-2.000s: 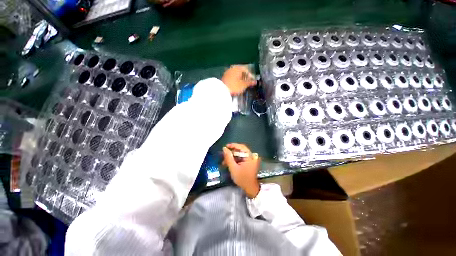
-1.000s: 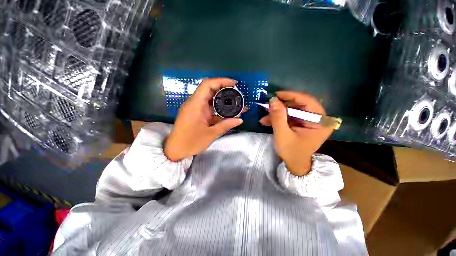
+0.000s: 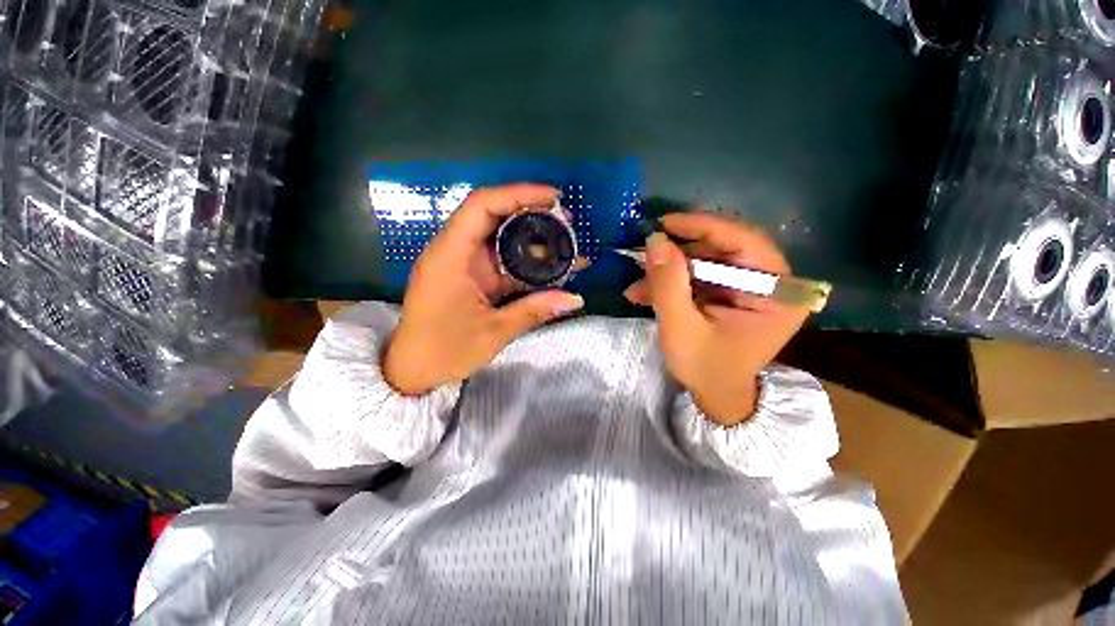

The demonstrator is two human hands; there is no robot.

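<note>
My left hand (image 3: pixel 459 287), bare, holds a round black watch case (image 3: pixel 536 250) with a silver rim between thumb and fingers, its hollow face up. The case is over a blue sheet (image 3: pixel 410 208) with a grid of tiny pale dots. My right hand (image 3: pixel 724 306), bare, grips a fine-point hand tool (image 3: pixel 734 278) with a white handle, a yellowish back end and a thin tip. The tip points left at the sheet's right part, just right of the case and apart from it. The left hand and case hide part of the sheet.
A clear blister tray (image 3: pixel 110 184) fills the left side. Another clear tray with white-ringed parts (image 3: pixel 1043 259) is at the right edge. The dark green mat (image 3: pixel 611 86) lies beneath. An open brown carton (image 3: pixel 905 459) is at the lower right, and a blue object (image 3: pixel 73 550) at the lower left.
Since two seconds ago, the left hand has come to hold a watch case. Over the last second, hand and case have shifted slightly left in view; the right hand keeps its grip on the tool.
</note>
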